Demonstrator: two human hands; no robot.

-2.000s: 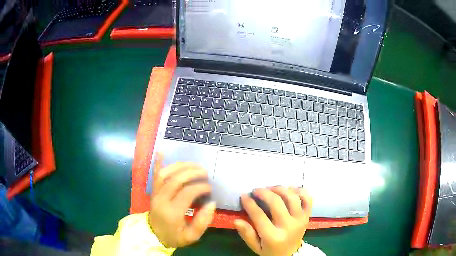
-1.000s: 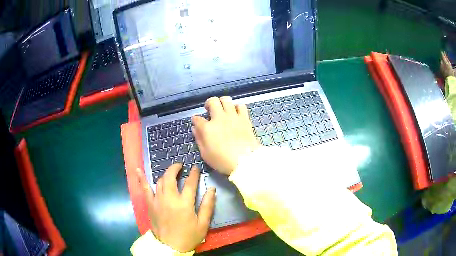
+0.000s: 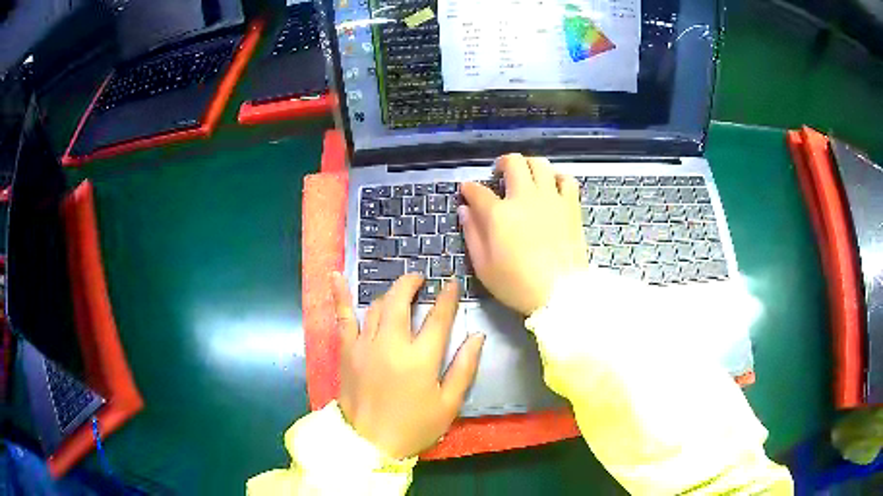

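An open silver-grey laptop (image 3: 513,378) lies on a red-orange foam tray (image 3: 321,281). Its display (image 3: 411,73) shows a dark text window and a white window with a coloured triangle chart. My left hand (image 3: 405,363) rests with spread fingers at the lower left of the keyboard (image 3: 654,228), fingertips on the bottom rows. My right hand (image 3: 528,228) lies over the upper middle keys, fingertips at the top rows; it hides keys beneath. Both hands hold nothing. My right yellow sleeve covers the right part of the palm rest.
Open laptops on red-orange foam stand behind at the left (image 3: 169,77) and beside at the left edge (image 3: 60,387). A closed dark laptop (image 3: 865,208) on foam is at the right edge. The bench (image 3: 208,252) is shiny dark green. A blurred yellowish shape (image 3: 859,433) is at lower right.
The view has shifted, so the laptop appears squarer. The screen now shows the dark text window and chart instead of a bright white window. Both hands remain over the keyboard.
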